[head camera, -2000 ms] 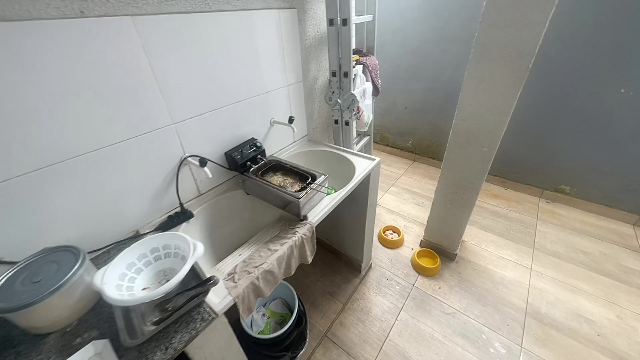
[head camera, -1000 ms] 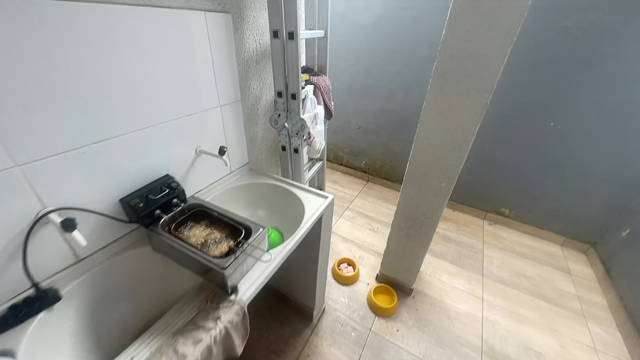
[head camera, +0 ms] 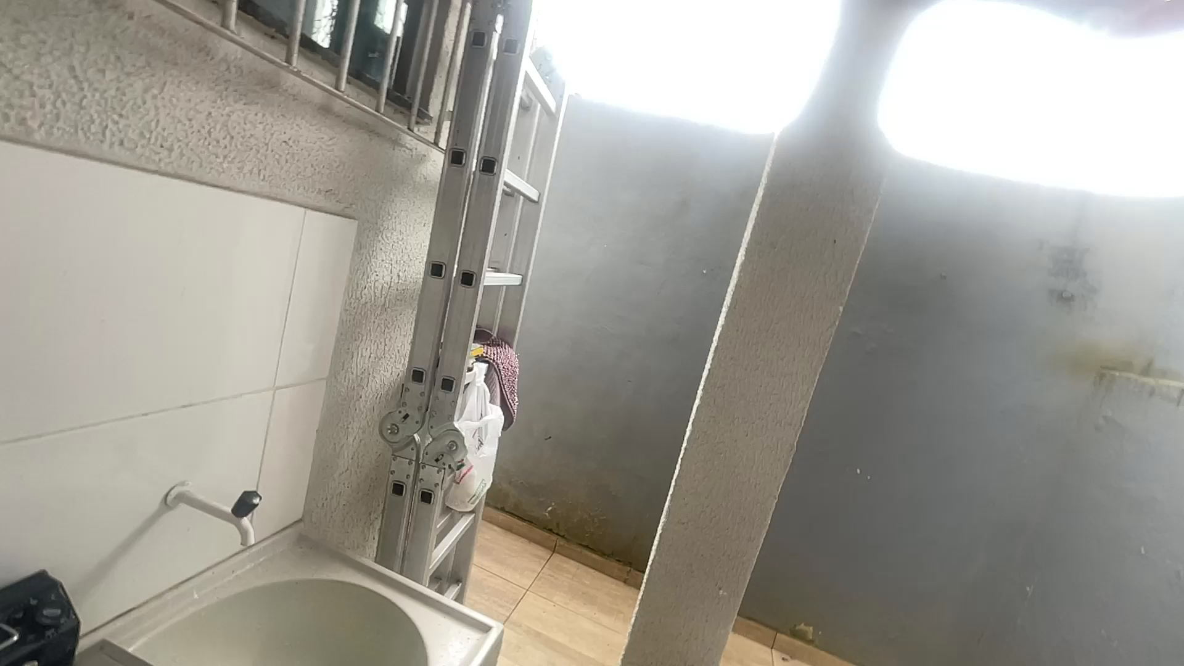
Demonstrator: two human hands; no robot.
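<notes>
Neither my left hand nor my right hand shows in the head view. At the lower left is the rounded basin of a laundry sink (head camera: pixel 287 624), cut off by the bottom edge. A white wall tap with a dark handle (head camera: pixel 217 509) sticks out above it. In the bottom left corner, the black control box of an electric fryer (head camera: pixel 39 618) is partly visible; the fryer's basket is out of view.
A folded aluminium ladder (head camera: pixel 453 268) stands beside the sink, with a white plastic bag (head camera: pixel 479 425) and a patterned cloth (head camera: pixel 502 370) on it. A textured pillar (head camera: pixel 758 370) rises before a grey wall (head camera: pixel 925 444). Window bars (head camera: pixel 342 46) are at upper left.
The view has swung upward; the fryer basket, the yellow bowls and the draped cloth have left it, while the window bars and bright openings have come in.
</notes>
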